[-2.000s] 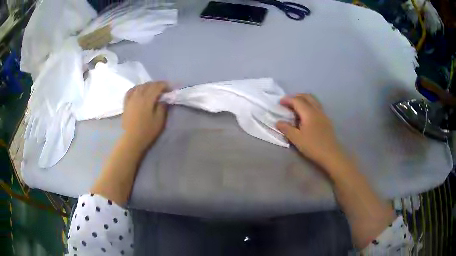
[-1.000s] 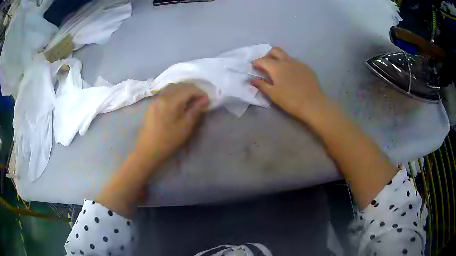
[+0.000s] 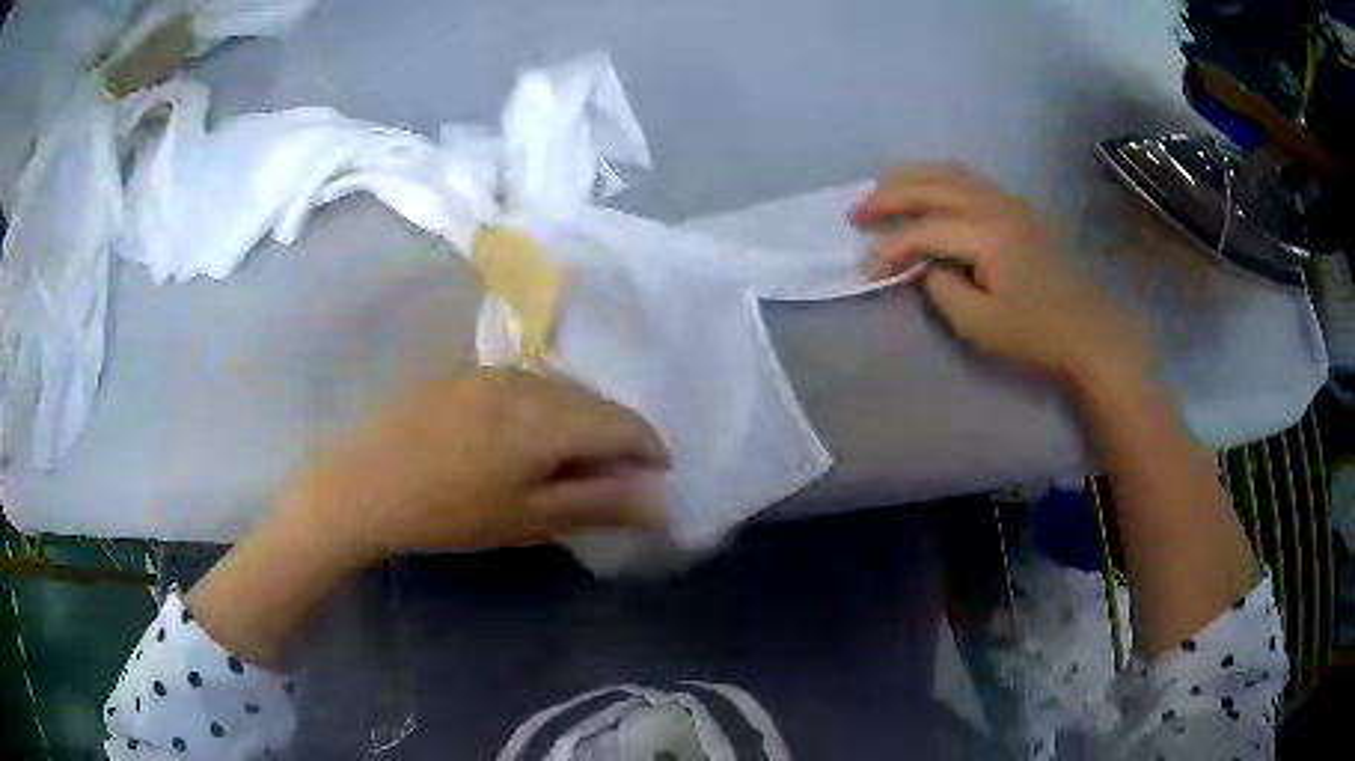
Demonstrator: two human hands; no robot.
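A bundle of white garment pieces (image 3: 676,320) lies spread across the middle of the table, its lower part reaching the near edge. My right hand (image 3: 981,260) pinches the end of a piece that extends to the right. My left hand (image 3: 543,454), blurred, holds the lower part of the pieces near the table's front edge. A tan ticket (image 3: 517,283) shows at the gathered middle of the bundle, above my left hand. The pieces run on to the left as a twisted white strand (image 3: 297,164).
The pressing table (image 3: 951,416) is covered in pale grey cloth. A steam iron (image 3: 1219,193) lies at the right edge. More white pieces (image 3: 67,298) hang together at the far left, with a brown ticket (image 3: 149,57) above them.
My left hand has moved down towards the near edge and drawn pieces with it. My right hand has moved right. The bundle has fanned apart and a tan ticket now shows.
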